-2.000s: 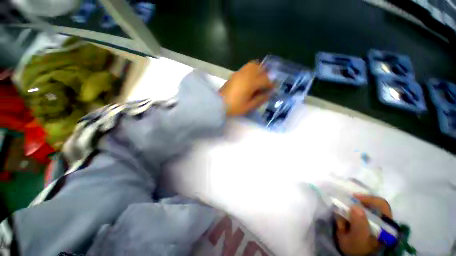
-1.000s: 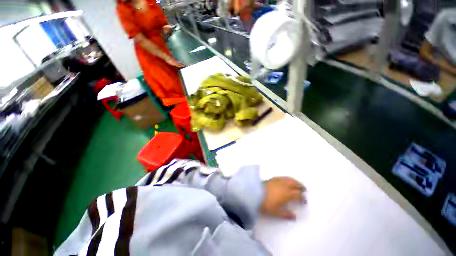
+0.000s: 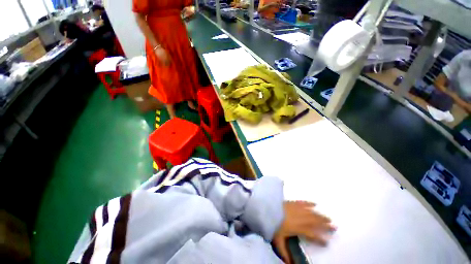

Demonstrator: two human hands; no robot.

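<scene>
My left hand (image 3: 304, 224) rests on the near edge of the white paper sheet (image 3: 330, 170) on the bench, fingers spread and slightly blurred, holding nothing visible. The thumb side reaches over the bench's near edge. My right hand is out of the picture. Light-blue plastic housings (image 3: 440, 182) lie on the dark-green conveyor belt beyond the paper, at the right.
An olive cloth (image 3: 258, 93) lies crumpled on the bench, with a thin black strip (image 3: 299, 115) beside it. A red stool (image 3: 175, 136) stands on the floor. A person in a red dress (image 3: 168, 49) stands by the bench. A white tape roll (image 3: 344, 45) hangs on a post.
The view has swung left from the housings and syringe. My left hand has left the housings and now lies at the paper's near edge. My right hand has gone out of view.
</scene>
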